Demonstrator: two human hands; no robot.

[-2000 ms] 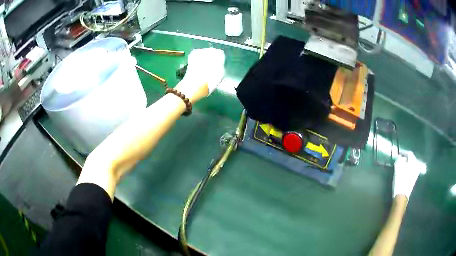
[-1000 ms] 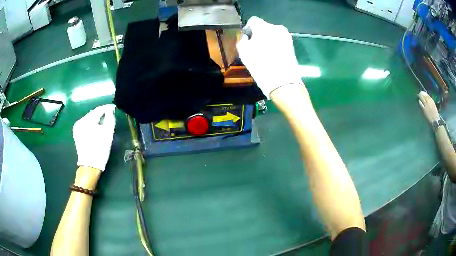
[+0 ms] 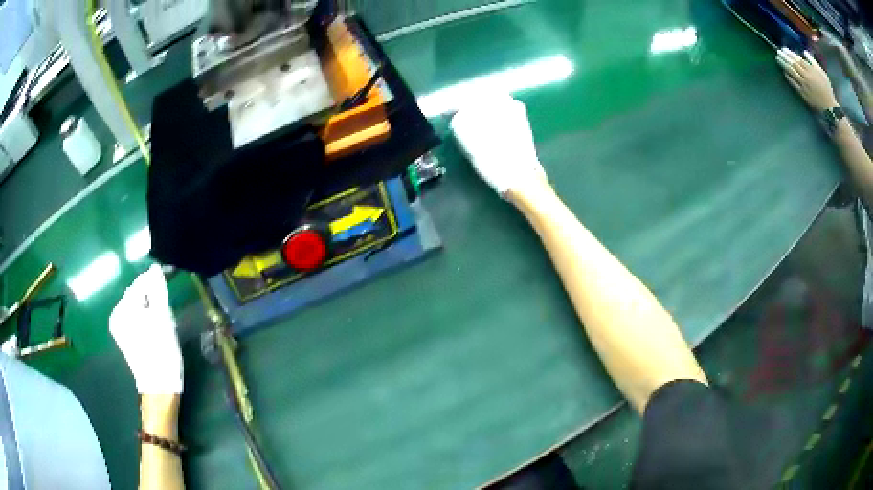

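The bench press stands at upper centre left, its blue-grey base (image 3: 335, 287) carrying a red push button (image 3: 304, 248) between yellow arrows. A black cloth (image 3: 230, 191) drapes its left and front. Its orange-brown fixture (image 3: 357, 127) sits beside the silver metal plate (image 3: 280, 96), with a dark thin part across the fixture. My gloved left hand (image 3: 148, 330) is at the press's lower left, fingers bunched; whether it holds anything is hidden. My gloved right hand (image 3: 496, 144) is right of the press, over the bench, fingers curled and blurred; its grip is unclear.
A phone frame (image 3: 41, 323) lies at far left by two orange-brown strips (image 3: 38, 287). A large white roll (image 3: 53, 431) is at lower left. A cable bundle (image 3: 235, 383) runs down from the press. A white bottle (image 3: 80, 145) stands behind. Another person's hand (image 3: 809, 78) is at upper right.
The view has turned right, so the press sits further left. My right hand has moved from the fixture to the bench on its right. My left hand stays at the press's left.
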